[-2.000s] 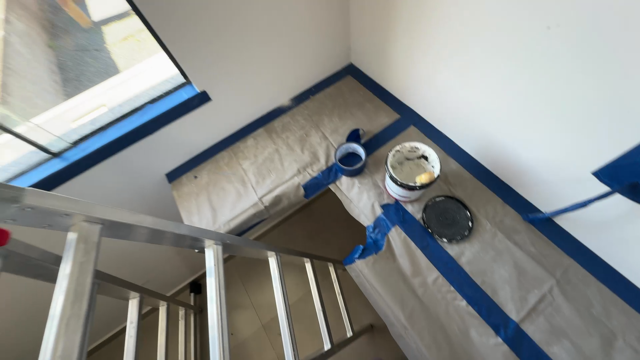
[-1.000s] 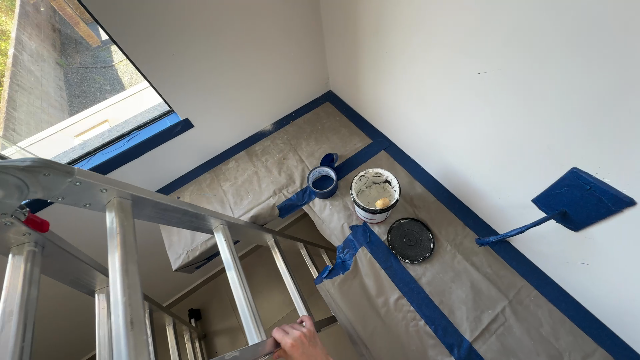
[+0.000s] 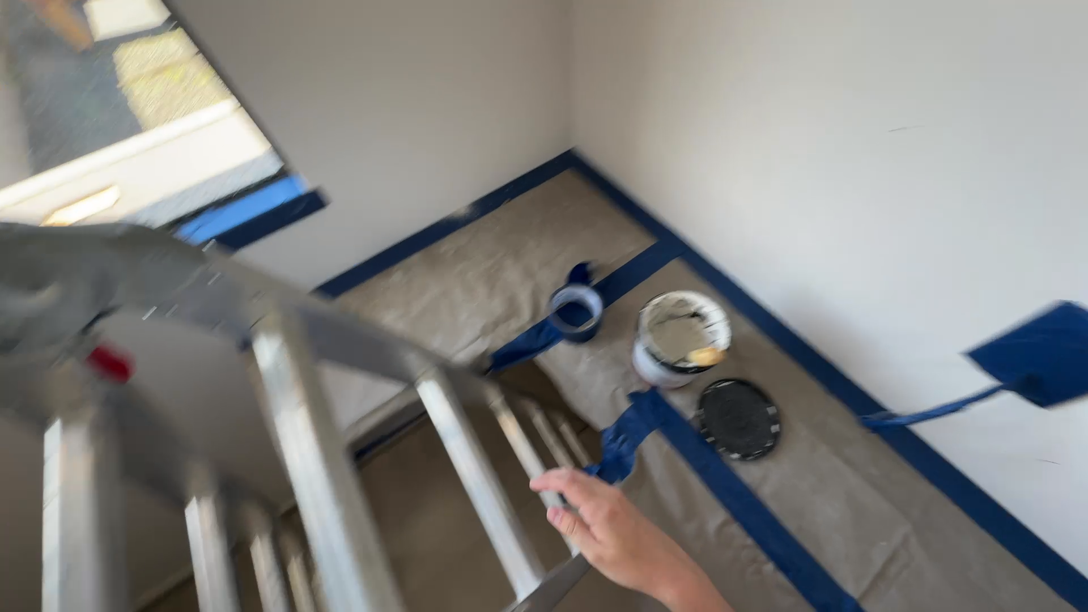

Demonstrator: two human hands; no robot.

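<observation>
My right hand [image 3: 608,527] reaches in from the bottom, its fingers loosely bent over a rung and side rail of an aluminium ladder [image 3: 484,484]; blur hides whether they grip it. My left hand is out of view. Beyond the ladder, brown masking paper [image 3: 816,476] covers a ledge, edged with blue tape [image 3: 748,518]. On it sit a roll of blue tape [image 3: 557,316], an open white tub [image 3: 659,367] of pale filler or paint with a yellowish thing inside, and a black round lid [image 3: 738,419] beside the tub.
White walls [image 3: 816,170] meet in the corner behind the ledge. A blue-taped square [image 3: 1037,353] with a taped strip is on the right wall. At upper left is a window, its sill [image 3: 246,208] taped blue. A drop lies between ladder and ledge. A red part [image 3: 110,361] is on the ladder.
My right hand, absent two seconds ago, came into view low on the ladder's side rail and now lies farther up, by a rung. The tub, lid and tape roll stay in place.
</observation>
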